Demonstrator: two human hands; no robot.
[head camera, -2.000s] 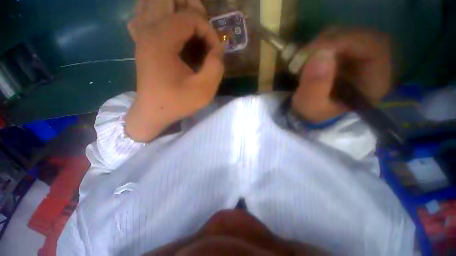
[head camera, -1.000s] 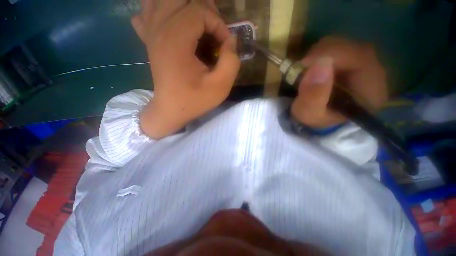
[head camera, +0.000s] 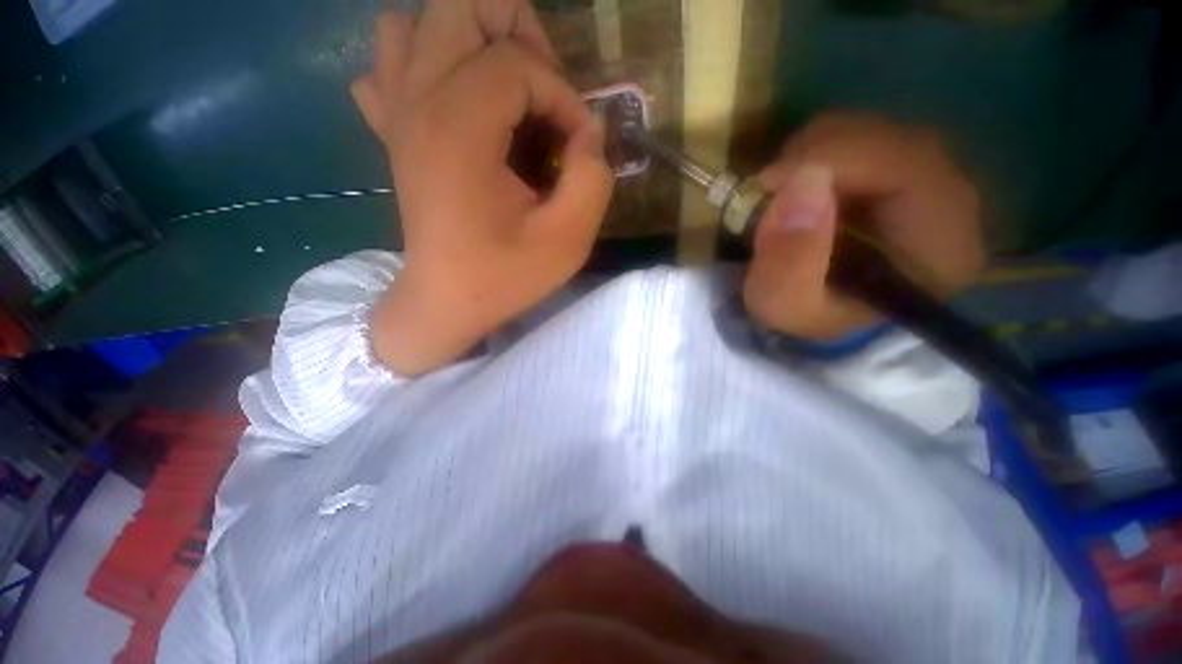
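Observation:
A smartwatch housing (head camera: 630, 127) with a pale pinkish rim and dark inside lies on the brown fixture pad (head camera: 655, 205) with cream tape. My right hand (head camera: 862, 227) is shut on a soldering iron (head camera: 894, 279); its thin tip reaches into the housing. My left hand (head camera: 499, 169) lies at the housing's left edge, thumb and forefinger pinched in a ring. A tiny orange-yellow patch shows inside the ring; whether the fingertips hold it is unclear. The fingertips cover the housing's left side.
Green bench mat (head camera: 259, 260) lies around the pad. A metal-edged rack (head camera: 65, 227) stands at the far left. Red piles (head camera: 175, 506) are low on the left. A blue bin (head camera: 1037, 480) with a white item is at the right. A pale object is at the top left corner.
Since two seconds ago, the iron's tip has moved left into the housing. My left hand has shifted over the housing's left side, and the orange patch no longer shows in the housing.

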